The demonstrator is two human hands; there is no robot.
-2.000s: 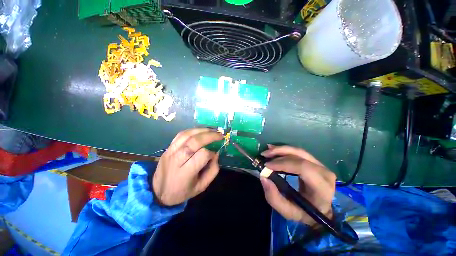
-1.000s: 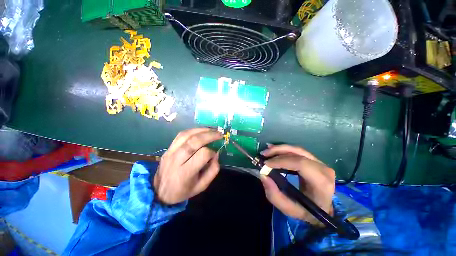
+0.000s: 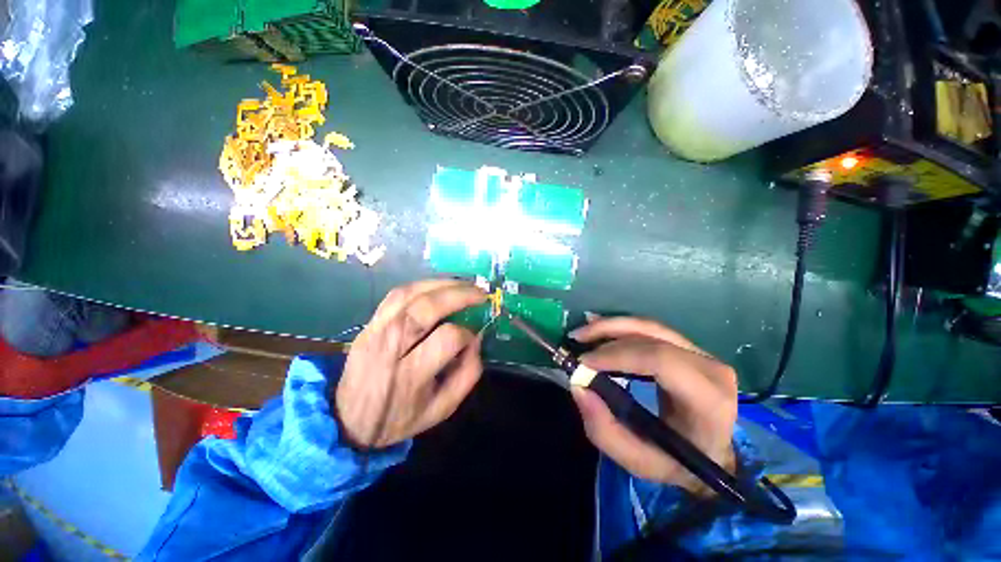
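Note:
A green PCB panel (image 3: 549,208) lies on the dark green bench, glaring white in its middle. A small orange flexible circuit (image 3: 497,302) lies at its lower part. My left hand (image 3: 412,362) has its fingertips at this piece; a very thin strand, likely solder wire (image 3: 486,325), shows at the fingers. My right hand (image 3: 659,395) holds the black soldering iron (image 3: 648,423) like a pen, its metal tip pointing up-left, close to the orange piece. Whether the tip touches it cannot be told.
A loose pile of orange and whitish circuits (image 3: 291,181) lies left. Stacked panels (image 3: 263,27), a fan (image 3: 499,99), a white tub (image 3: 757,77) and the soldering station (image 3: 911,165) stand behind. A plastic bag (image 3: 38,49) lies far left. Another person's blue sleeve (image 3: 38,428) shows at left.
My hands and the iron have stayed almost still. The station's orange light, unlit two seconds ago, is lit. The iron's cord loops differently near the handle's end.

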